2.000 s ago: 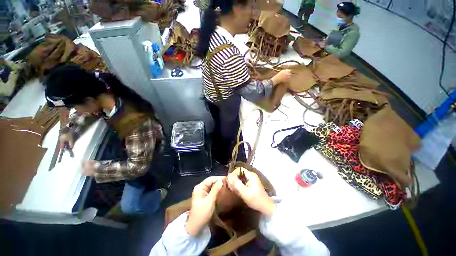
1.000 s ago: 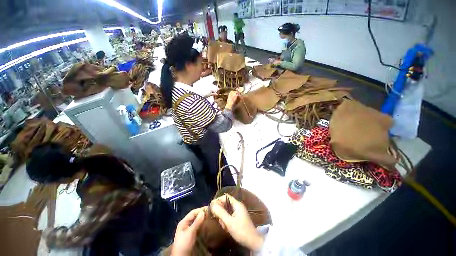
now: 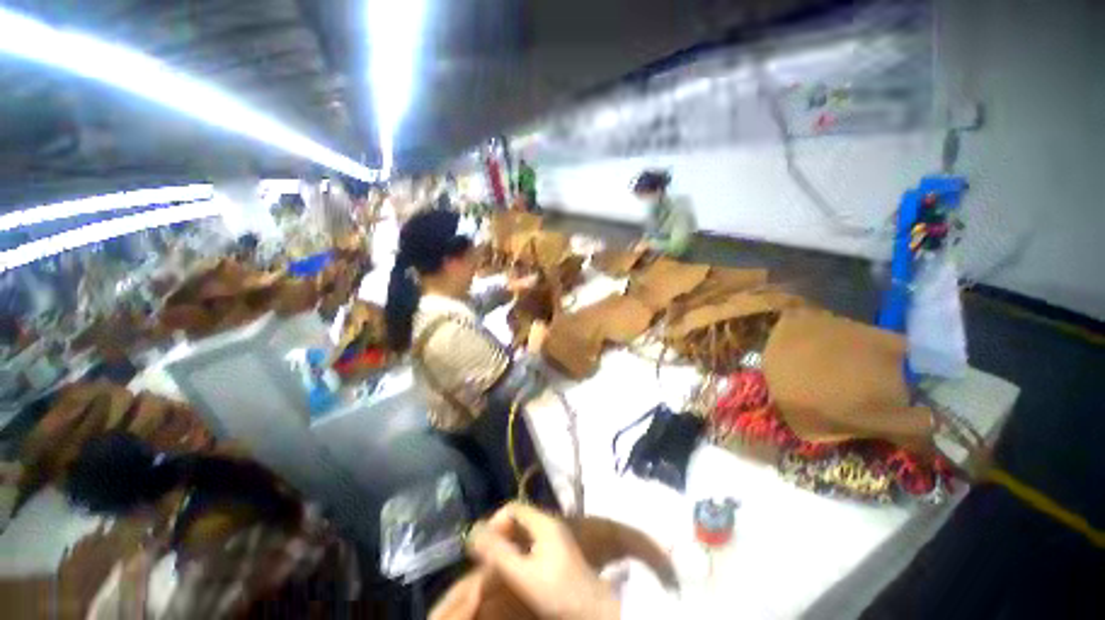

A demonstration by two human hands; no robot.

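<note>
A tan-brown bag point(image 3: 630, 543) is at the bottom centre, cut off by the lower edge, with its thin handle loop point(image 3: 514, 442) standing above it. My right hand point(image 3: 539, 563) is over the near left part of the bag, its fingers bent and drawn together. Blur hides whether anything is between the fingertips. My left hand cannot be made out; the bottom edge cuts off that area.
A white table point(image 3: 776, 545) at right bears a small red-capped bottle point(image 3: 715, 521), a black pouch point(image 3: 664, 446), leopard-print pieces point(image 3: 745, 406) and brown bags point(image 3: 836, 373). A person point(image 3: 454, 351) stands ahead; another point(image 3: 218, 521) is at lower left. A stool point(image 3: 422, 527) stands between.
The view has tilted up, showing more ceiling lights. My hands and the bag have sunk towards the bottom edge, and my left hand has dropped out of sight.
</note>
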